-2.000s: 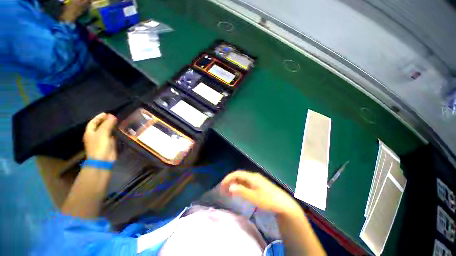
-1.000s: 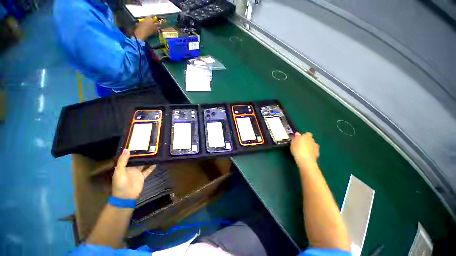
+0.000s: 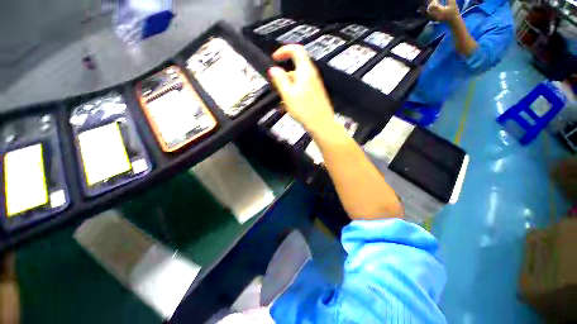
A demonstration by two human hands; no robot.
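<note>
A long black foam tray (image 3: 130, 101) spans the left and upper middle, tilted above the green bench. It holds phone units, one with an orange rim (image 3: 176, 109) and others with dark rims, with white or yellow centres. My right hand (image 3: 300, 85) grips the tray's right end, thumb and fingers around its edge. My left hand is not visible; a blurred tan patch shows at the lower left edge, and I cannot tell what it is. The tray's left end is cut off by the picture's edge.
Beige-silver strips (image 3: 231, 180) lie on the green mat (image 3: 57, 285) below the tray. More black trays with units (image 3: 351, 57) stand beyond my right hand. A person in a blue smock (image 3: 490, 44), a blue stool (image 3: 534, 111) and a carton (image 3: 550, 266) are at right.
The view has swung right along the bench. The tray has moved with it, past the carton and over the strips. My left hand has gone out of view; my right hand stays at the tray's end.
</note>
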